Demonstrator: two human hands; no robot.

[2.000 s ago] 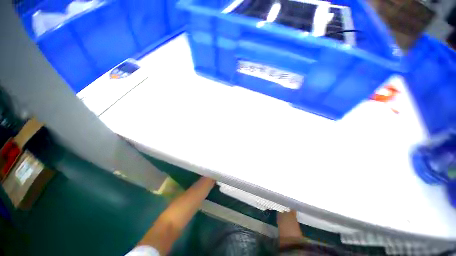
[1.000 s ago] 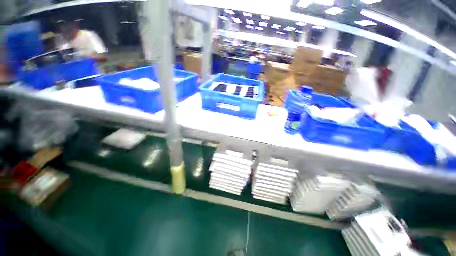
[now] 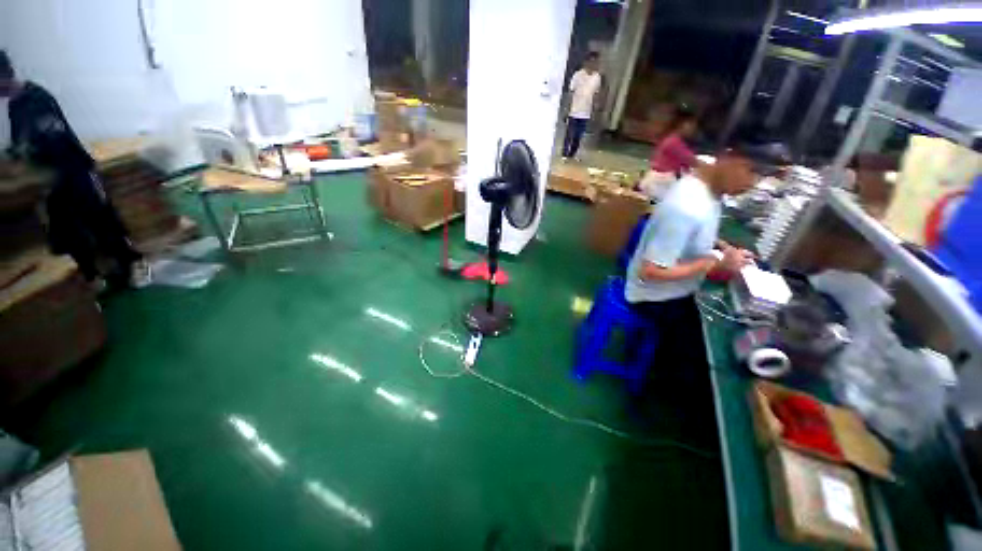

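Neither of my hands is in the picture. Nearest on the right is a dark-green bench [image 3: 741,474]. On it stands an open carton with red contents [image 3: 805,422], with a closed brown carton [image 3: 821,497] in front of it. A white tape roll [image 3: 768,362] lies behind them, and crumpled clear packaging [image 3: 885,371] lies to their right. At the lower left, an open carton [image 3: 124,500] holds white panels [image 3: 45,510].
A person on a blue stool [image 3: 616,328] works at the bench over white panels [image 3: 762,288]. A black standing fan [image 3: 495,231] and its cable stand on the green floor. More people, cartons [image 3: 420,197] and a metal-framed table [image 3: 242,181] are behind.
The view has swung from the white bench with blue crates to the left, across the open floor and the green bench. Two seconds ago both my hands showed below the white bench edge; now neither shows.
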